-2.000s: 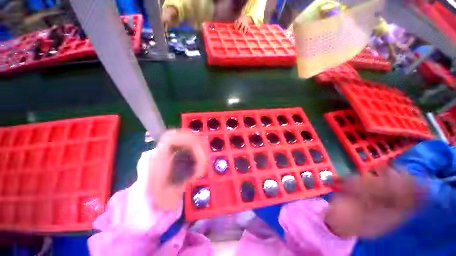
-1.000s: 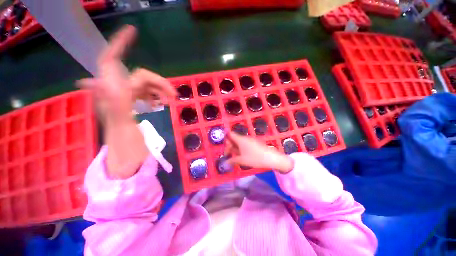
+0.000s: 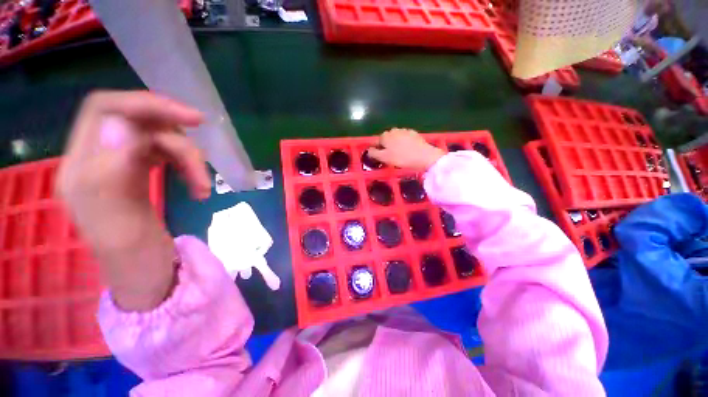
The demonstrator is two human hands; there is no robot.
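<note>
The red compartment tray point(image 3: 293, 256) lies in front of me with round dark discs in its pockets. Two discs in the second column look silvery, one in the third row point(image 3: 354, 233) and one in the bottom row point(image 3: 361, 282). My right hand point(image 3: 405, 149) reaches over the top row, its fingertips at the third-column disc point(image 3: 371, 160); whether it grips it is unclear. My right hand and sleeve hide some pockets on the right. My left hand point(image 3: 124, 182) is raised and blurred left of the post, fingers apart, with nothing visible in it.
A grey post point(image 3: 175, 81) slants to a bolted foot left of the tray. A white glove or cloth point(image 3: 241, 240) lies below it. A red tray with bare pockets point(image 3: 39, 256) is at left. Stacked red trays point(image 3: 598, 159) and a blue sleeve point(image 3: 668, 240) are at right. A yellow cap point(image 3: 574, 35) is at top.
My right hand has moved from the lower rows to the top row. My left hand, earlier holding a dark disc, is empty and further left. The bottom row's second pocket, earlier bare, holds a disc.
</note>
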